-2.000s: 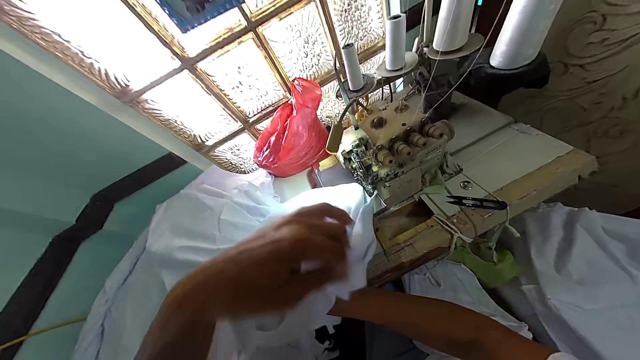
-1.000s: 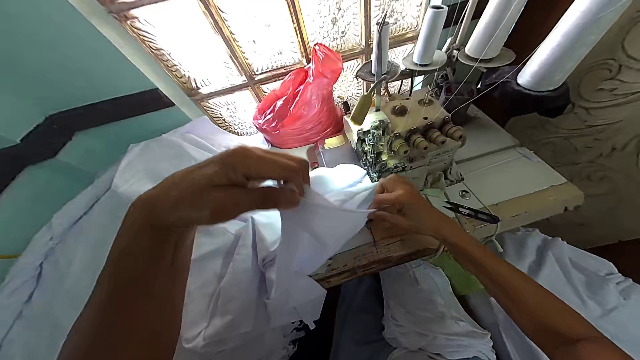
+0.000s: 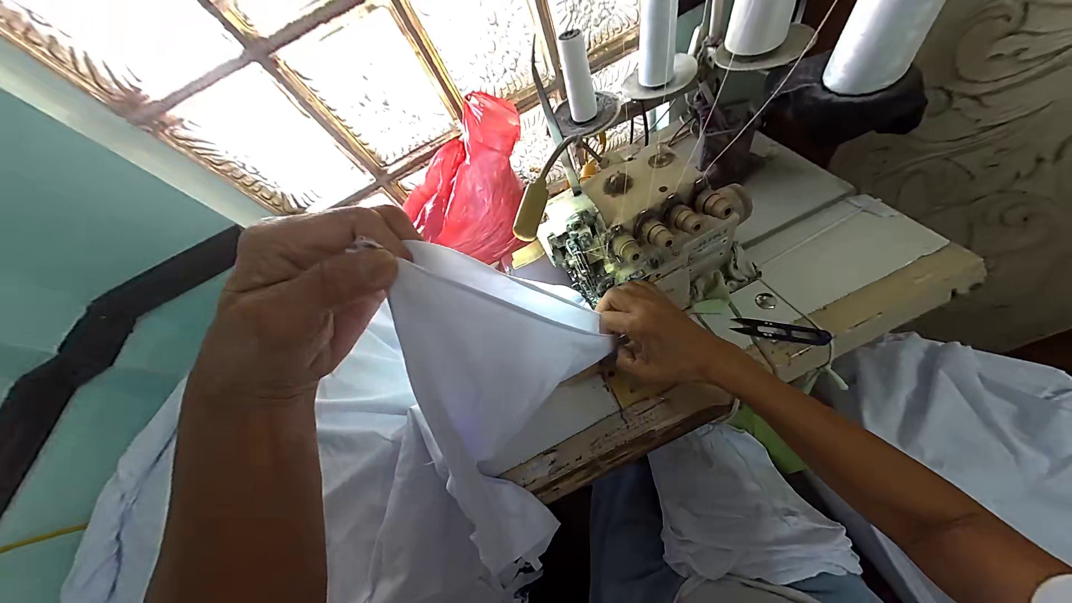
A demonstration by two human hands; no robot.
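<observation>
A piece of white fabric (image 3: 477, 352) is stretched between my two hands, its upper edge folded along a seam. My left hand (image 3: 314, 289) pinches one corner between thumb and fingers, raised at the left. Lower and to the right, my right hand (image 3: 649, 331) grips the other end, close to the front of an overlock sewing machine (image 3: 662, 222). The machine's needle area is partly hidden behind the cloth and my hand. More white cloth (image 3: 360, 494) hangs over the table's left side. Black thread snips (image 3: 783, 332) lie on the table right of my right hand.
The worn wooden table edge (image 3: 620, 440) runs below the fabric. A red plastic bag (image 3: 477, 184) stands behind, by the window. Thread cones (image 3: 578, 75) rise above the machine. White cloth (image 3: 963, 419) hangs at the right, and another piece (image 3: 745, 502) lies on the lap.
The fabric, bunched two seconds ago, is now drawn out between both hands. Since one second ago my left hand has turned and moved away from my right, which keeps its hold near the machine.
</observation>
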